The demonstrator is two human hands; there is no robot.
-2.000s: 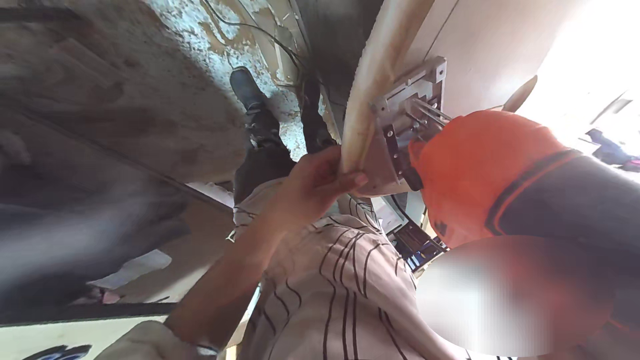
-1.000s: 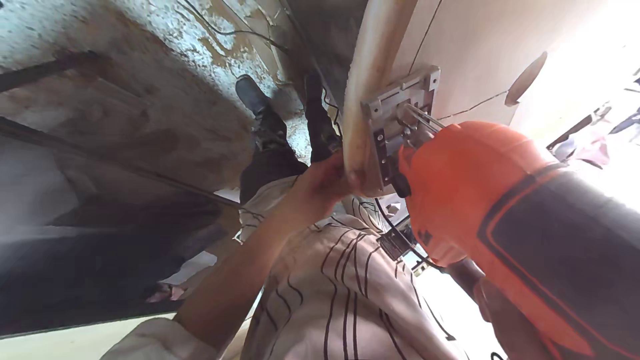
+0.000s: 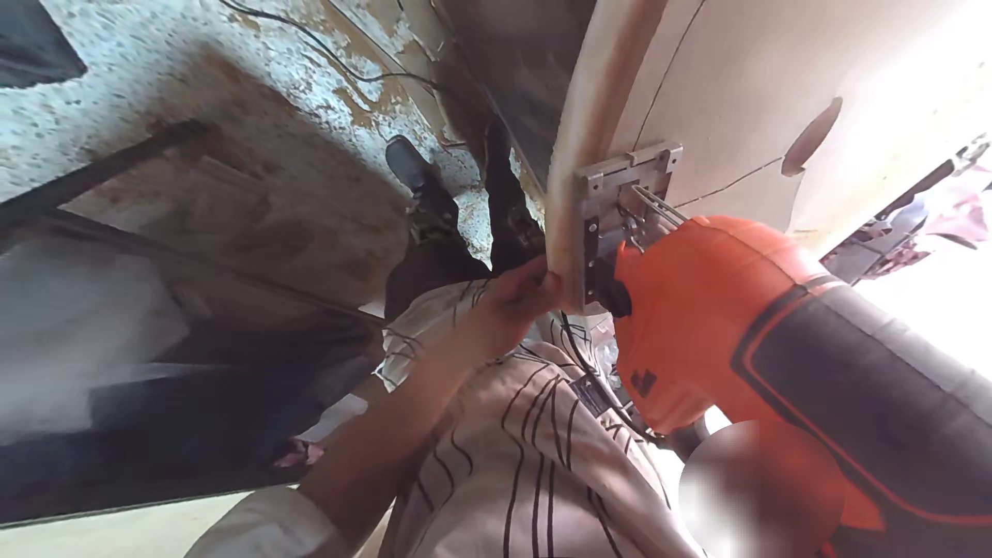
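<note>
My left hand [image 3: 527, 298] holds the near end of a curved wooden board [image 3: 597, 101], thumb and fingers at its edge. An orange and dark grey power tool [image 3: 721, 287], which looks like a jigsaw, rests its metal base plate [image 3: 632, 167] on the board close beside that hand. Thin metal rods stand between the plate and the tool body. The blade is not visible. My right hand [image 3: 690, 440] is mostly hidden by a blurred patch and the tool body; only a dark part shows at the tool's underside, around what seems to be its handle.
Dark lines and a dark oval opening or mark [image 3: 811, 138] show on the pale board surface. A black cable [image 3: 570, 333] hangs below the tool. Another cable [image 3: 310, 39] lies on the stained floor. Dark bars [image 3: 101, 170] are at left, and my boots stand below.
The view has shifted, showing more floor at upper left and more board surface. My left hand stays at the board's near end, and the tool's plate stays on the board.
</note>
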